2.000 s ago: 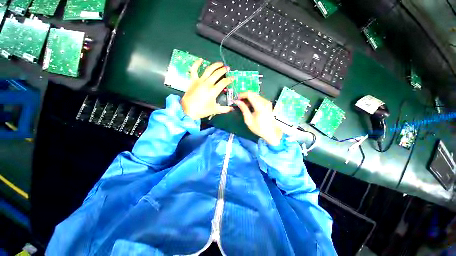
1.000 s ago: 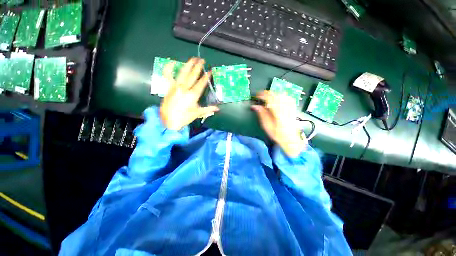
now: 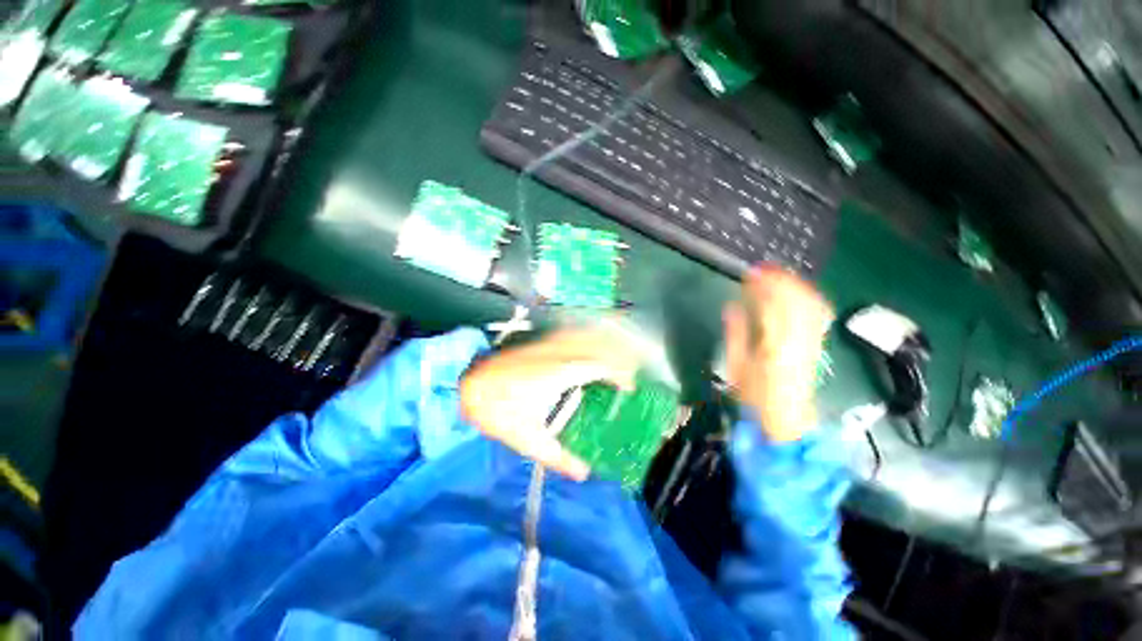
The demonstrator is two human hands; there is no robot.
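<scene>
My left hand (image 3: 539, 388) holds a green circuit board (image 3: 622, 435) in front of my smock, thumb and fingers at its left side. My right hand (image 3: 779, 344) is blurred over the right part of the bench, below the keyboard; whether it holds something cannot be told. Two circuit boards lie on the green mat beyond my left hand, one at the left (image 3: 453, 234) and one beside it (image 3: 579, 264). A thin grey cable (image 3: 524, 213) runs down between them.
A black keyboard (image 3: 651, 157) lies behind the boards. A scanner (image 3: 895, 351) with a pale head lies to the right. More boards lie on a black sheet (image 3: 257, 132) at the upper left. A slotted tray (image 3: 269, 328) sits below the bench edge. A blue coiled cable (image 3: 1077, 372) hangs at the right.
My left hand has moved right and closer to my body and now holds a board. My right hand has moved right, away from the left hand. The view has tilted.
</scene>
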